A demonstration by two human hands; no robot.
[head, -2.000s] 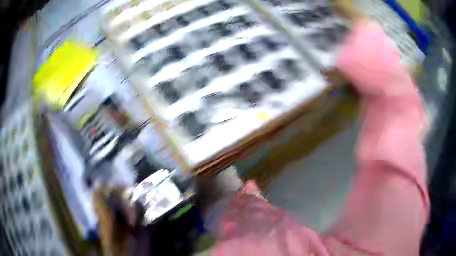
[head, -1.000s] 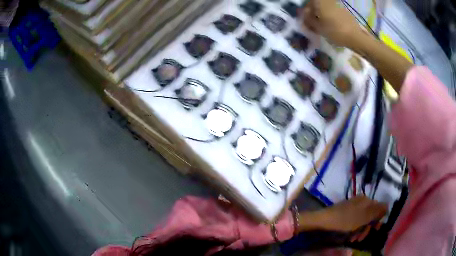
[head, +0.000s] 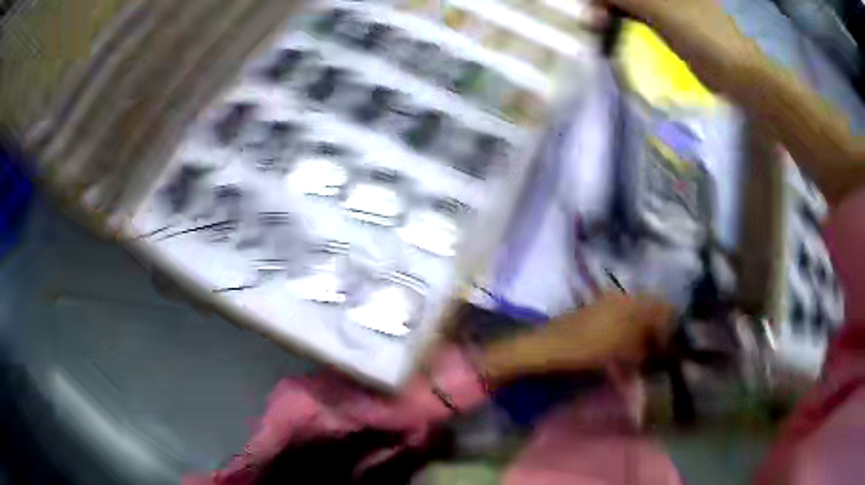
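Observation:
A white foam tray (head: pixel 303 322) bears rows of round units (head: pixel 384 308) with thin leads, some shining brightly. My left hand (head: pixel 607 332) reaches in from the lower middle, right of the tray, towards a blurred dark and metallic fixture area (head: pixel 721 355); its fingers are too blurred to read. My right hand (head: pixel 631 8) is at the top edge, partly cut off, with a dark blurred thing (head: pixel 612 33) just below it. Whether that hand holds it cannot be told.
Stacked tray edges (head: pixel 161 85) stand at the upper left. A yellow sheet (head: pixel 669 66) lies right of the tray, beyond a blurred meter-like device (head: pixel 678 170). Another tray with units (head: pixel 811 275) is at the right. Grey floor (head: pixel 114 322) shows lower left, blue thing (head: pixel 11 194) at the left edge.
The view has swung right, so the tray sits further left and the fixture area shows. My right hand has moved from above the units to beyond the tray's right side.

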